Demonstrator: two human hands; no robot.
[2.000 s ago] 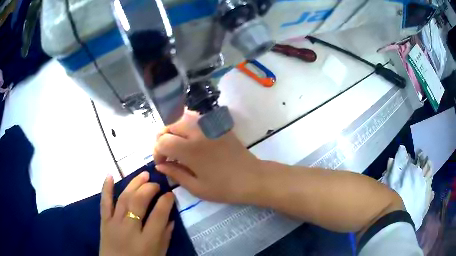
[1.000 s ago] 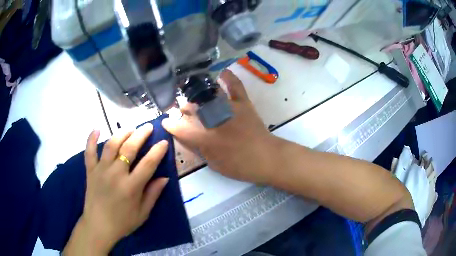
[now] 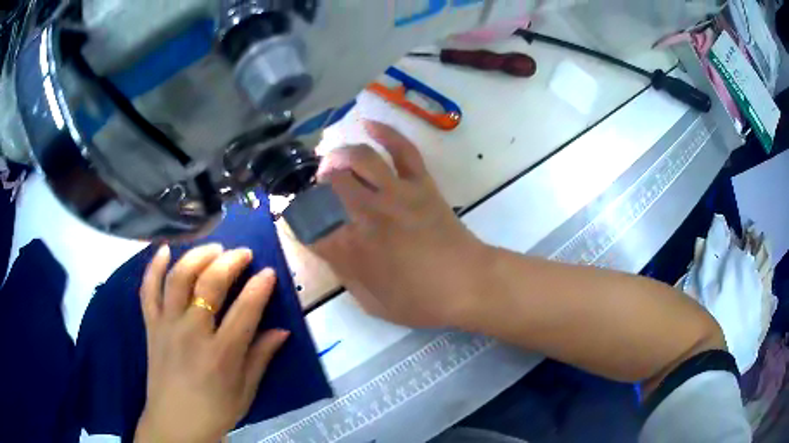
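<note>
A dark navy cut panel [image 3: 290, 359] lies on the machine bed, its far end under the sewing machine head [image 3: 156, 112]. My left hand [image 3: 203, 333] lies flat on the panel with fingers spread, a ring on one finger. My right hand [image 3: 402, 221] is right of the needle area, beside the grey block [image 3: 315, 214], which partly hides it. Its fingers are bent, and I cannot tell whether they hold anything. The needle and presser foot are mostly hidden by the head.
Orange and blue snips [image 3: 415, 104], a red-brown screwdriver [image 3: 489, 60] and a black-handled tool [image 3: 682, 89] lie behind the bed. A printed ruler [image 3: 389, 385] runs along the near edge. More navy cloth [image 3: 35, 346] lies left; a white cloth bundle [image 3: 731, 281] sits right.
The navy panel has moved up under the machine head, with my left hand flat on it. My right hand has moved from the panel's edge to beside the grey block. The camera view has shifted.
</note>
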